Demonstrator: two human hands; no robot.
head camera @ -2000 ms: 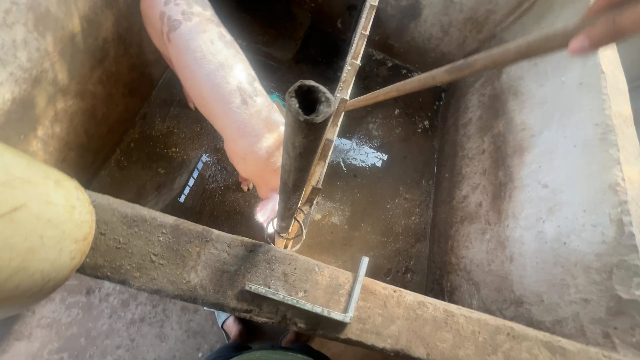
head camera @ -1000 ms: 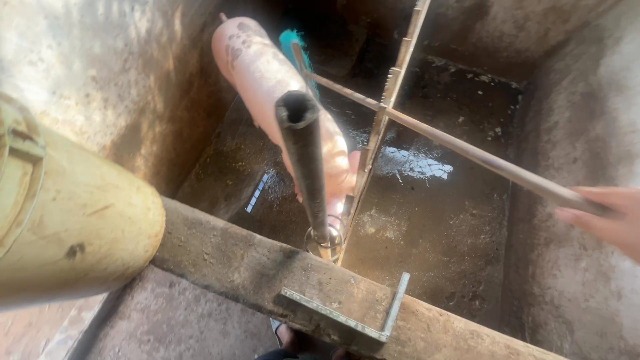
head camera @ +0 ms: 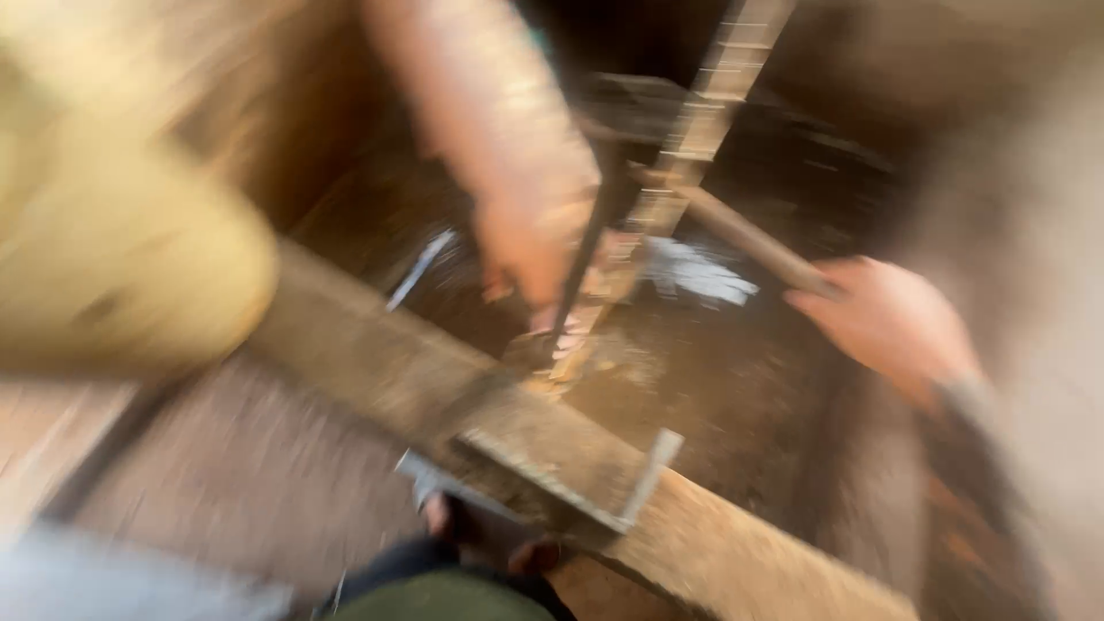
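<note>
My right hand [head camera: 888, 323] grips the end of a wooden pole [head camera: 759, 237], which slants up and left across the pen. A pig [head camera: 517, 147] stands beyond the pen wall with its head low, close to the wall's inner side. A notched wooden or bamboo strip [head camera: 690, 138] rises from the wall past the pig. The far end of the pole is blurred, and I cannot tell what it touches. My left hand does not show. Strong blur hides fine detail.
A thick wall top [head camera: 379, 345] crosses in front of me, with an angled metal bar [head camera: 543, 483] fixed on it. A large yellowish container [head camera: 129, 259] bulges in at the left. The pen floor [head camera: 707, 388] looks wet. My feet stand below the wall.
My right hand and forearm have come further into view, still holding the pole. The teal bristly thing by the pole's far end, plain a second ago, is now barely visible. The view has shifted and blurred.
</note>
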